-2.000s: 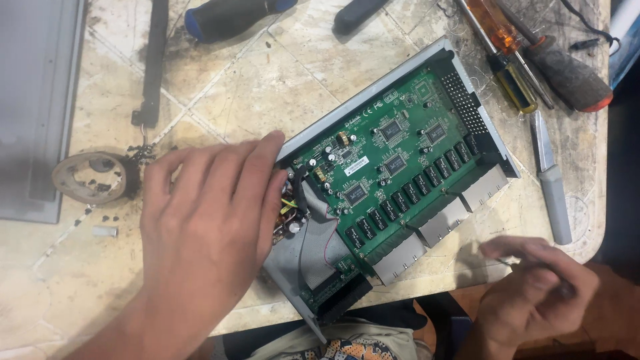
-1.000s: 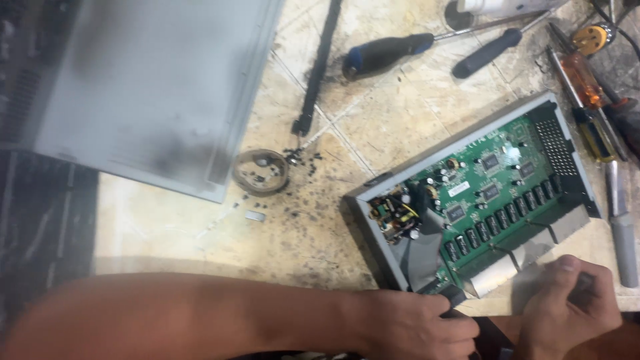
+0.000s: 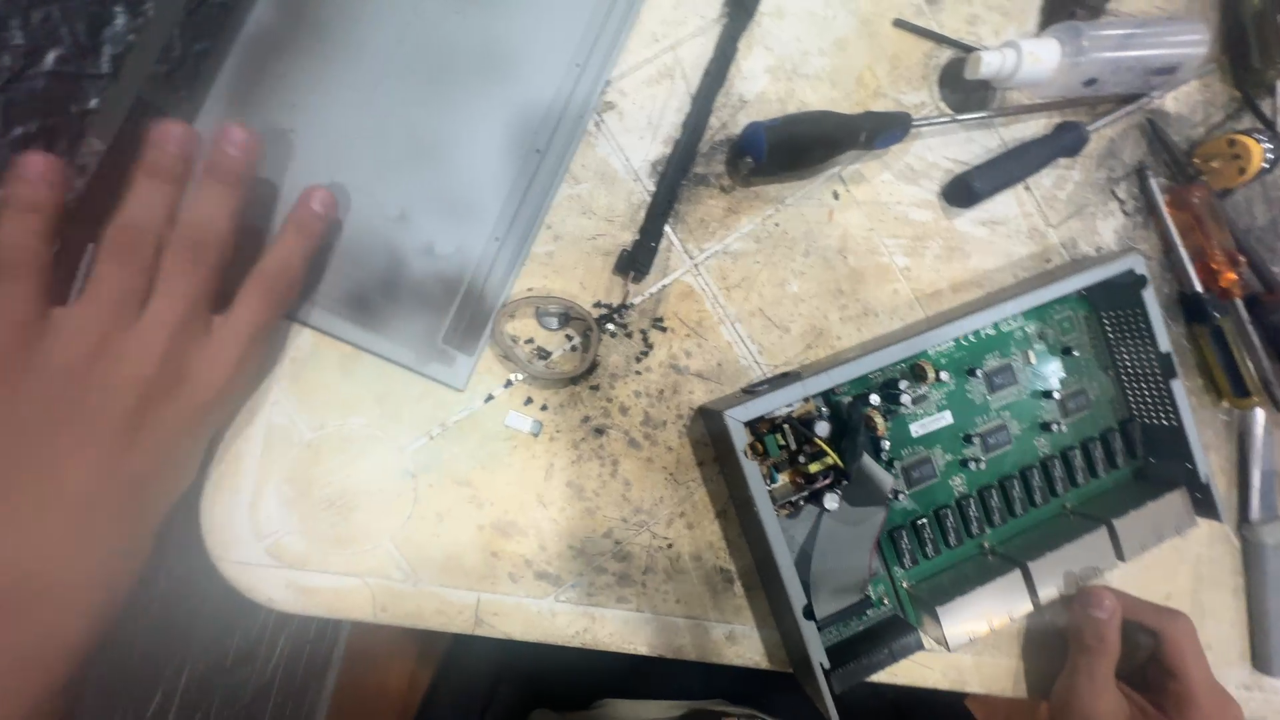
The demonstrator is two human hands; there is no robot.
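An opened network switch in a grey metal case (image 3: 760,560) lies tilted at the right, its green circuit board (image 3: 960,480) and small power board (image 3: 800,455) exposed. My right hand (image 3: 1130,650) is at its front edge, thumb by the metal port housings (image 3: 1075,560); whether it grips the case cannot be told. My left hand (image 3: 150,330) is spread with fingers apart over the near edge of a large grey metal panel (image 3: 430,150) at the upper left, holding nothing; whether it touches the panel is unclear.
A clear round dish (image 3: 548,372) with small screws stands mid-table, loose screws beside it. Behind lie a black strip (image 3: 690,140), a blue-black screwdriver (image 3: 825,143), a dark-handled screwdriver (image 3: 1015,165) and a spray bottle (image 3: 1110,58). More tools, including an orange-handled one (image 3: 1200,240), line the right.
My left hand has moved from the switch's near corner to the grey panel at the left and opened out. The view has shifted left since the earliest frame.
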